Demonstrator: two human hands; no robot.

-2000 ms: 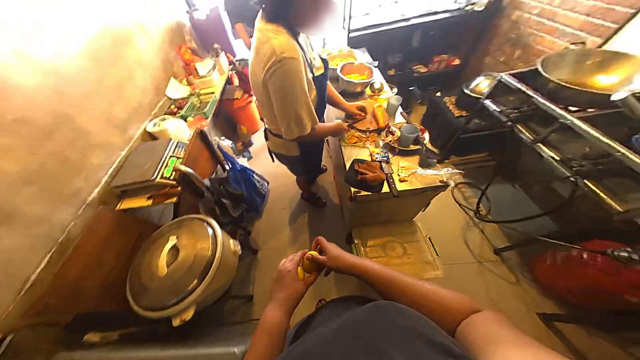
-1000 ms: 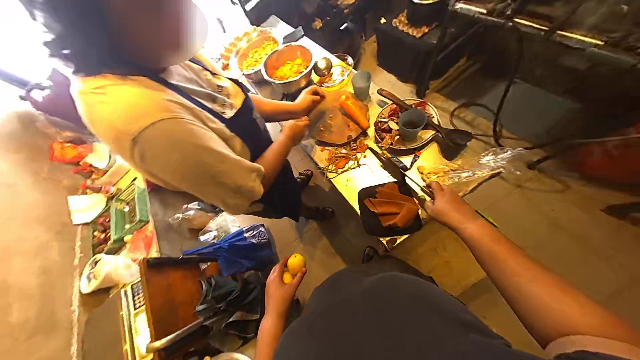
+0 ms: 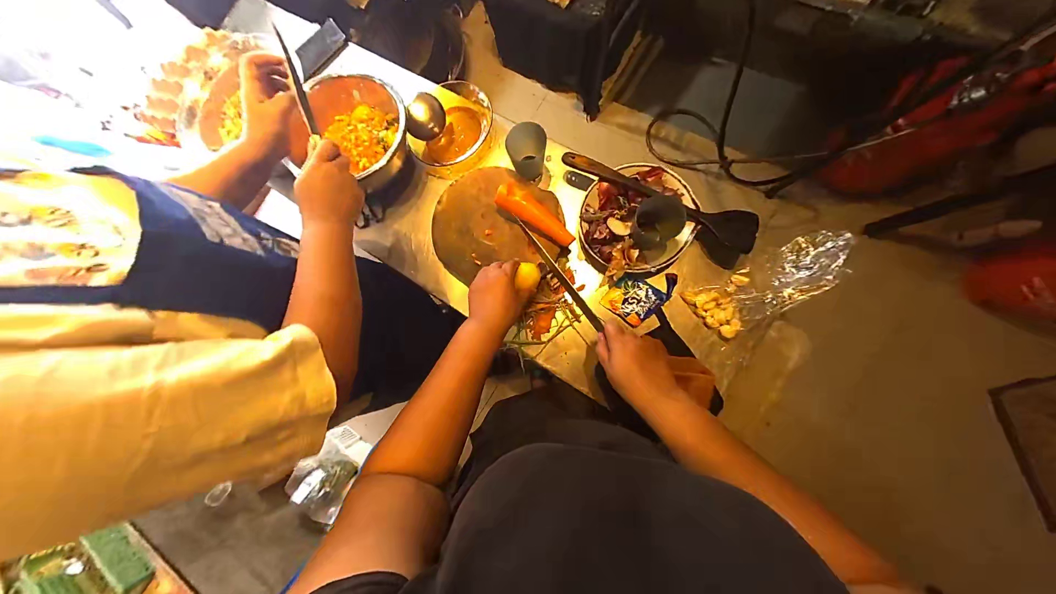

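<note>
My left hand (image 3: 495, 299) holds a small yellow fruit (image 3: 527, 277) just below the edge of a round wooden chopping board (image 3: 462, 223). A knife (image 3: 561, 276) is in my right hand (image 3: 634, 363), its blade slanting up and left to the board. Near the tip, a peeled carrot (image 3: 535, 214) lies on the board. Peelings (image 3: 543, 318) are scattered on the table below it. To the right are a bowl of onion skins (image 3: 610, 235) with a dark cup in it and a blue-and-orange packet (image 3: 635, 299).
A co-worker at left holds a knife (image 3: 293, 82) over a metal pot (image 3: 396, 157) of chopped yellow food. Beside it stand a glass bowl of orange sauce (image 3: 458, 136), a ladle and a grey cup (image 3: 525, 148). Peeled garlic cloves (image 3: 714, 312) lie by clear plastic at right.
The view has moved closer to the table. My left hand has brought the yellow fruit to the board's edge; one second ago it was low, away from the table. The co-worker's hands have moved from the board to the pot.
</note>
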